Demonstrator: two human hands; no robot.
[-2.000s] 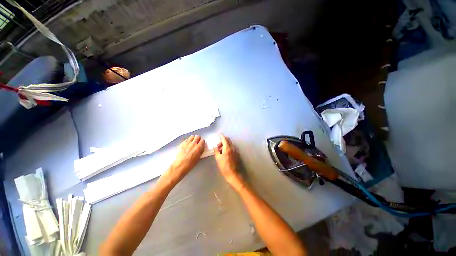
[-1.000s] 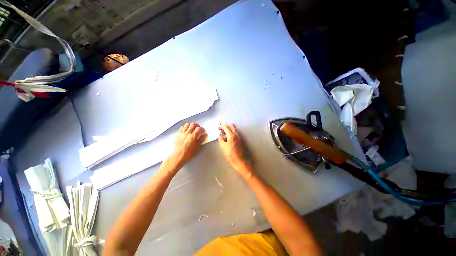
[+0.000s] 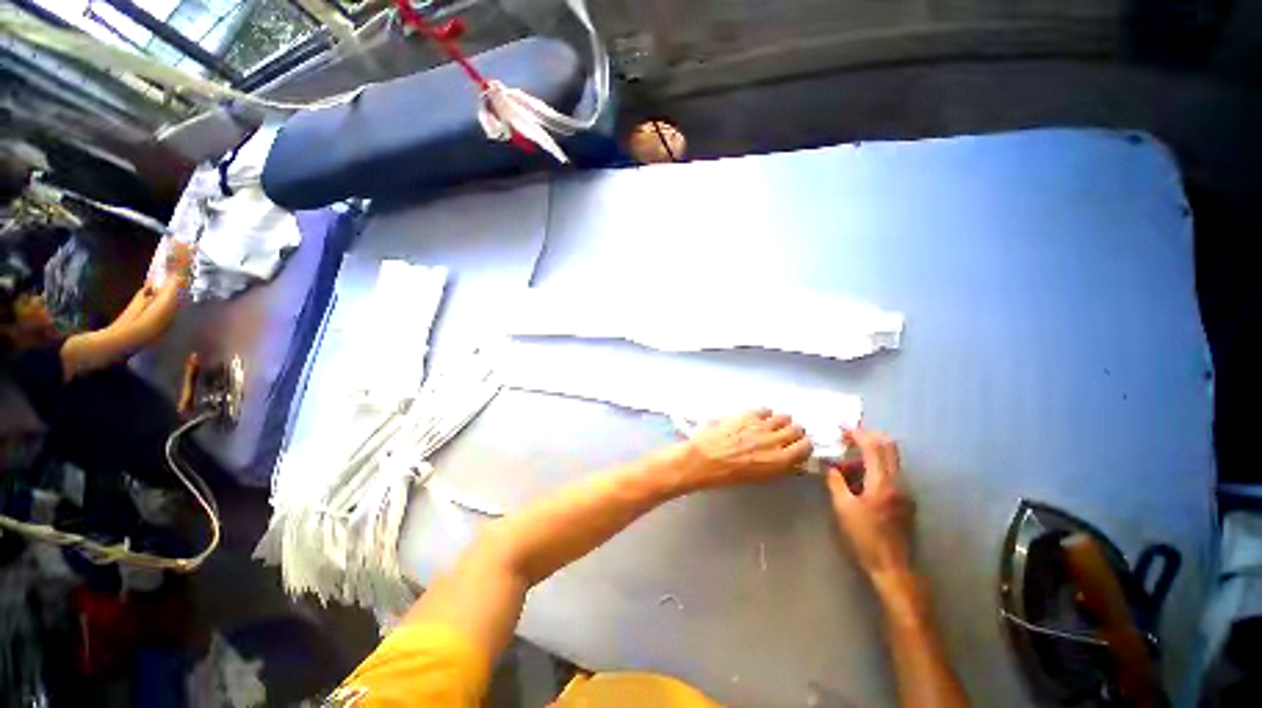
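A white fabric strip (image 3: pixel 609 376) lies lengthwise on the pale blue-grey table. My left hand (image 3: pixel 752 448) rests flat, palm down, on the near edge near its right end. My right hand (image 3: pixel 869 484) is at the strip's right end, thumb and fingers close together at its corner; whether they pinch the cloth is too blurred to tell. A stack of white strips (image 3: pixel 720 324) lies just beyond, with an uneven right end. The steam iron (image 3: pixel 1073 595) rests on the table to the right of my right hand.
Tied bundles of white strips (image 3: pixel 367 477) lie at the table's left. A dark blue padded bolster (image 3: pixel 429 118) stands behind. Another person (image 3: pixel 111 332) works at a separate table at far left, with white cloth (image 3: pixel 242 242) and an iron (image 3: pixel 215 387). White ties hang above the far edge.
The view has swung left, bringing the other person and table into view. My hands remain at the strip's right end; my left hand now lies flatter. The iron is still standing on the table.
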